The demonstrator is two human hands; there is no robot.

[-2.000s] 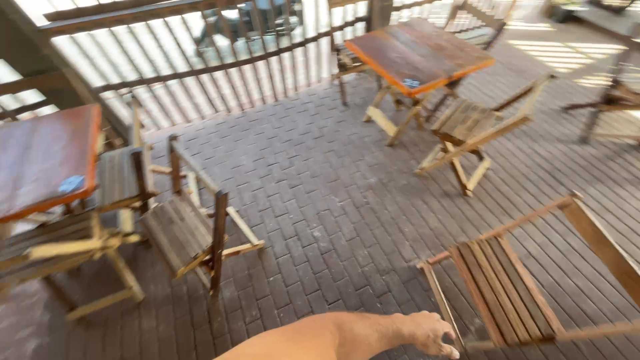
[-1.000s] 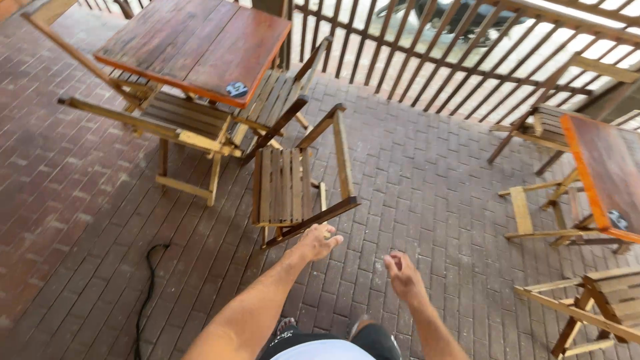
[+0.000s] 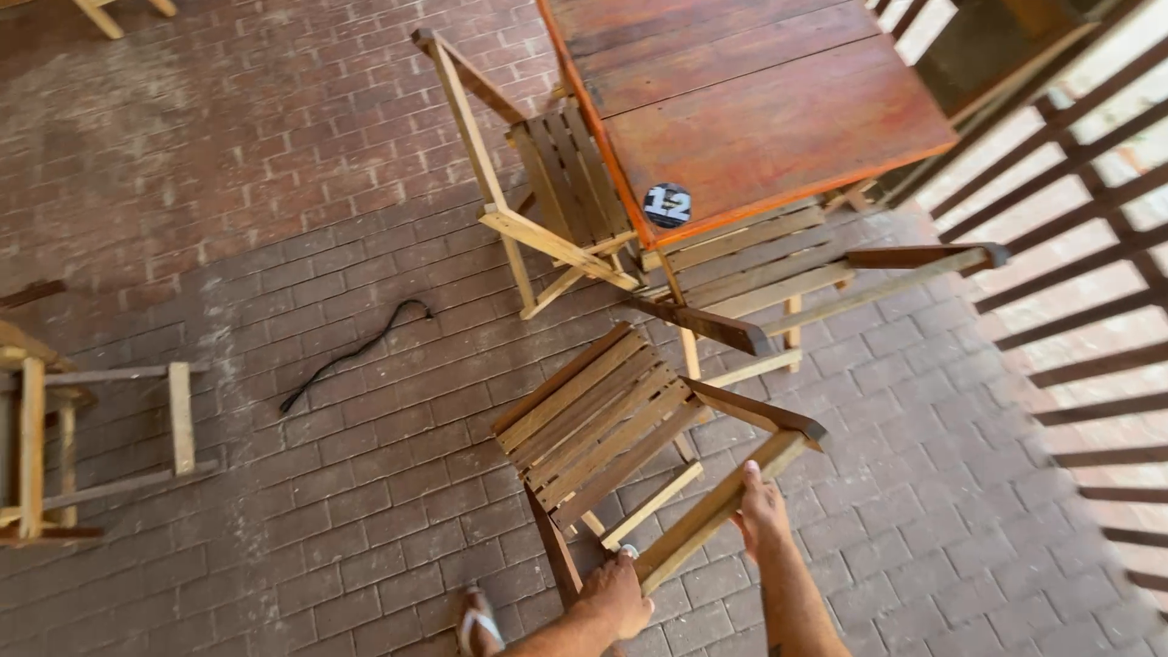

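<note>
A slatted wooden folding chair (image 3: 602,420) stands on the brick paving in front of me, its backrest toward me. My left hand (image 3: 616,593) grips the near end of the chair's top back rail, a ring on one finger. Farther along the same rail, my right hand (image 3: 762,511) holds it with the thumb on top. Beyond the chair is a reddish wooden table (image 3: 776,100) with a round number sticker (image 3: 668,205) at its corner. Two more slatted folding chairs stand by the table, one at its left side (image 3: 570,173) and one at its near side (image 3: 757,260).
A black cord (image 3: 356,354) lies on the paving left of the chairs. Another piece of wooden furniture (image 3: 32,447) stands at the far left. A slatted wooden railing (image 3: 1086,201) runs along the right. My sandalled foot (image 3: 477,625) shows at the bottom.
Both hands, free of the chair one second ago, now hold its top back rail. The view has turned, with the numbered table now at the upper right.
</note>
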